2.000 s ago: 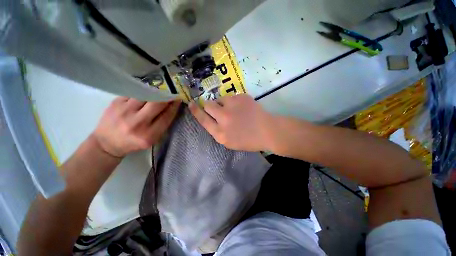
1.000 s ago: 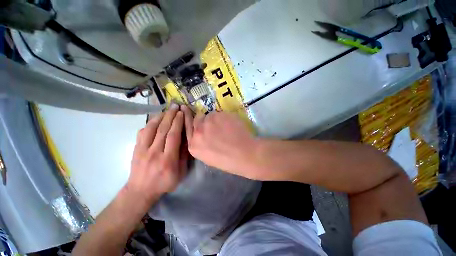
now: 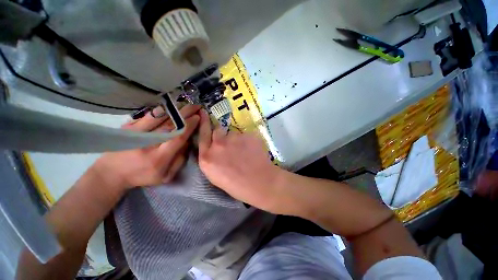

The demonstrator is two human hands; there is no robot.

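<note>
A grey-brown garment piece (image 3: 169, 219) hangs from the needle area over the table's front edge towards my lap. My left hand (image 3: 150, 156) holds its upper edge left of the needle area, partly hidden behind the white lamp-like paddle (image 3: 82, 134). My right hand (image 3: 232, 161) pinches the cloth just right of it, fingertips beside the presser foot area (image 3: 194, 93). The cloth edge under my fingers is hidden. A small ribbed cream knob (image 3: 220, 109) sits just above my right fingers.
The white machine head with a large ribbed knob (image 3: 180, 35) overhangs the upper left. Yellow PIT tape (image 3: 240, 98) lies on the bed. Thread snips (image 3: 371, 45), a small brown block (image 3: 420, 69) and a black bracket (image 3: 456, 46) are at right. A yellow packet (image 3: 393, 142) lies below the right edge.
My left hand has moved left and its fingers have slid up behind the paddle. More of the cloth shows, spread to the left. My right hand remains near the needle area. The view has shifted slightly.
</note>
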